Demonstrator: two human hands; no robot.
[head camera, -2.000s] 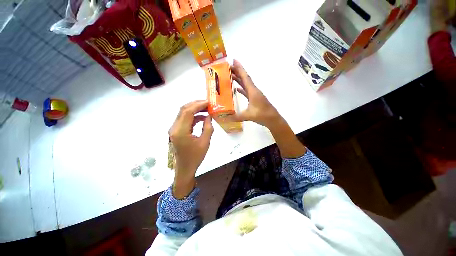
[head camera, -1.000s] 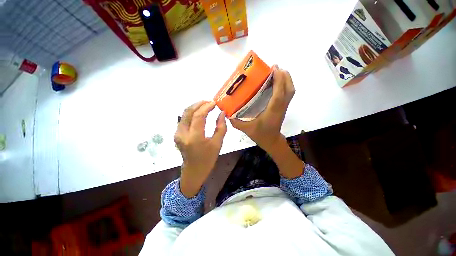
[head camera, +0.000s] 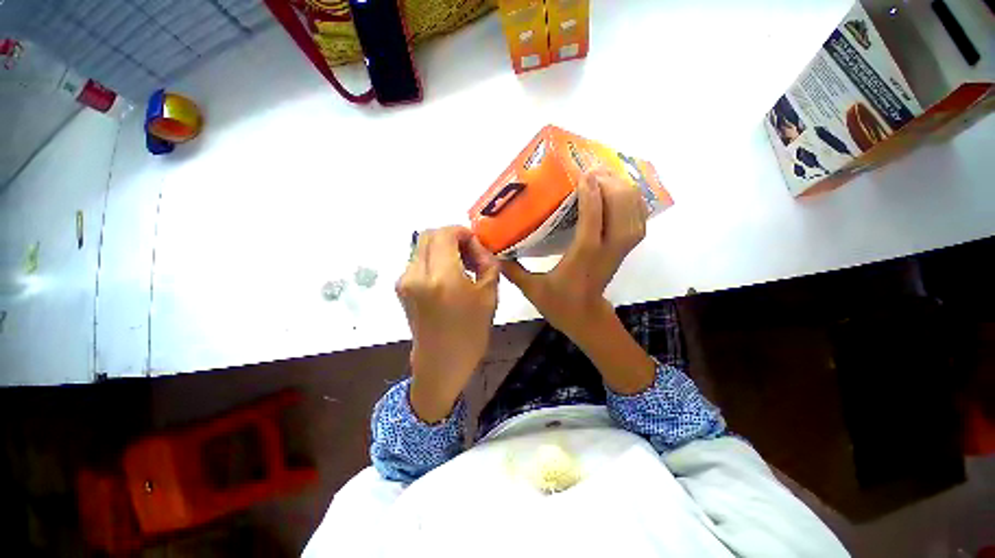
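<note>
An orange retail carton is held tilted above the white table. Its orange end, with a dark slot, faces up and left, and a printed side points right. My right hand grips the carton's near side, fingers on top and thumb below. My left hand has its thumb and fingertips pinched together at the carton's near left corner. A small dark piece shows beside the left fingers; I cannot tell what it is. The carton's contents are hidden.
Two orange-yellow cartons stand at the back. A larger display carton stands right. A black phone and red-gold bag are at the back left. Tape roll lies far left, clear seals near the edge. Red stool below.
The carton has come away from the standing row and been tilted towards me. A grey gap along its near edge has narrowed since a second ago. My left fingers have closed at its corner.
</note>
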